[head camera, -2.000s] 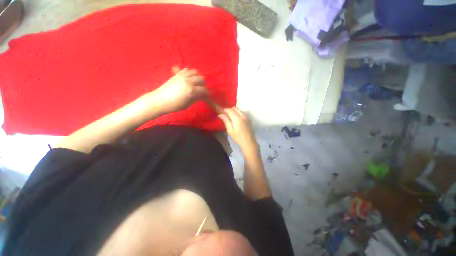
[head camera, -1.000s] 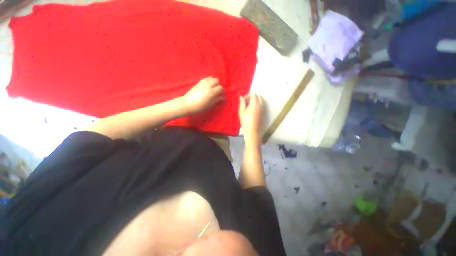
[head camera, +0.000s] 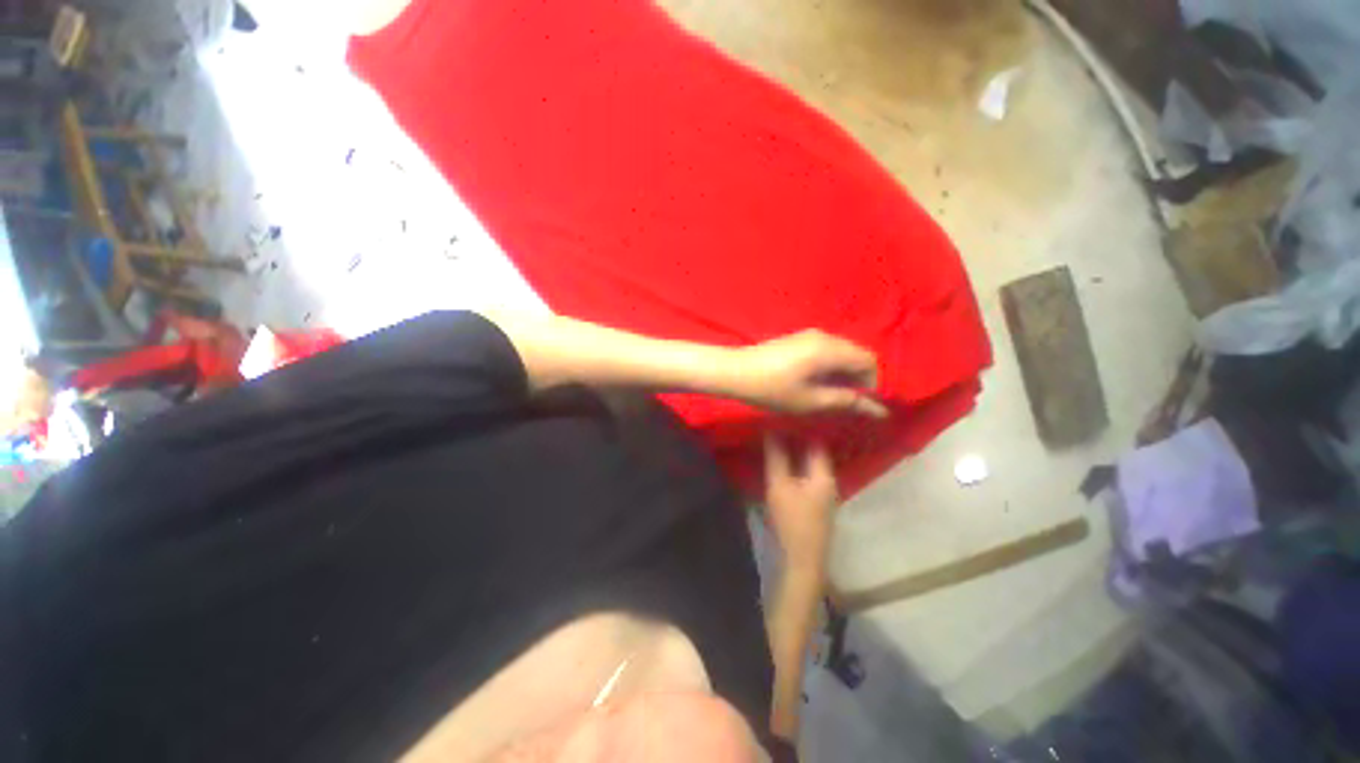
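The red fabric piece (head camera: 671, 194) lies across the pale table, its near right end lifted and rumpled, with layered edges showing. My left hand (head camera: 817, 370) comes from the left and pinches the cloth near this end. My right hand (head camera: 801, 474) is just below it at the near edge, fingers against the cloth; its fingertips are partly hidden and blurred, so its grip is unclear. A wooden ruler (head camera: 970, 564) lies on the table to the right of my right hand. A small whitish piece (head camera: 971, 470), possibly chalk, lies between cloth and ruler.
A grey-brown block (head camera: 1055, 358) lies right of the cloth. A lilac cloth scrap (head camera: 1189, 488) sits by the table's right edge, near crumpled plastic and dark cloth. The table cover (head camera: 895, 90) is stained brown at the back. Scraps and a wooden frame show at left.
The ruler went from my hands to the table. The view has turned and shifted. The cloth's right end, flat before, is now lifted and rumpled, with my hands closer together there.
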